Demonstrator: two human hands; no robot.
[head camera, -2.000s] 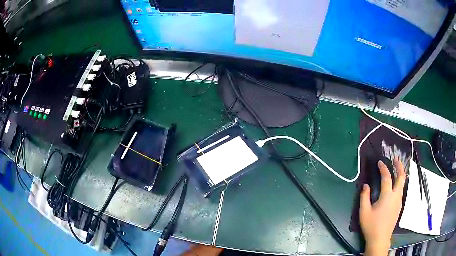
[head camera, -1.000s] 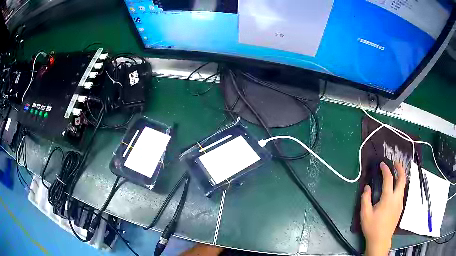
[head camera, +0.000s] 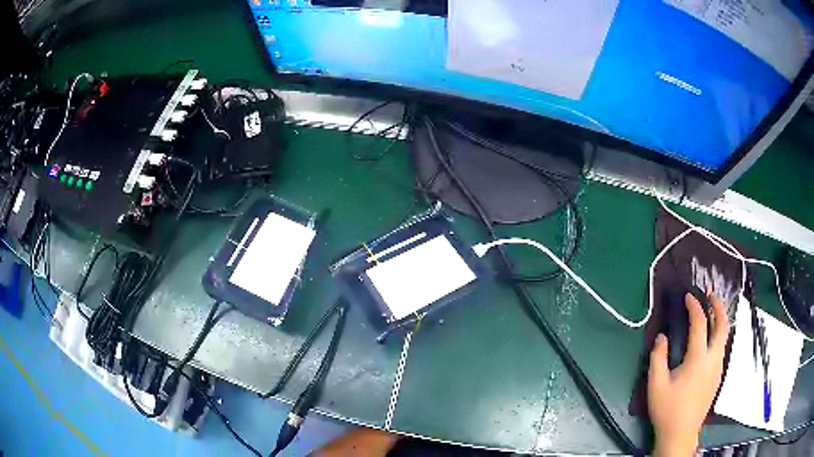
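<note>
My right hand (head camera: 689, 379) rests on a black mouse (head camera: 680, 330) on the dark mouse pad (head camera: 671, 245). Two display units lie on the green bench, both with white lit screens. The left unit (head camera: 272, 259) has a black lead at its lower edge. The right unit (head camera: 421, 277) is in clear film, with a white USB cable (head camera: 571, 275) plugged into its right side. A skin-toned part of my left arm shows at the bottom edge below the bench; my left hand itself cannot be made out.
The monitor (head camera: 535, 67) stands behind on a round base (head camera: 500, 183). A black test box (head camera: 107, 152) and coiled cables (head camera: 120, 299) are at left. A black lead's barrel connector (head camera: 299, 412) crosses the front edge. A pen (head camera: 766, 402) lies on paper (head camera: 736, 388).
The left unit's screen has gone from dark to white since the oldest frame. The whole view has shifted slightly. My right hand stays on the mouse.
</note>
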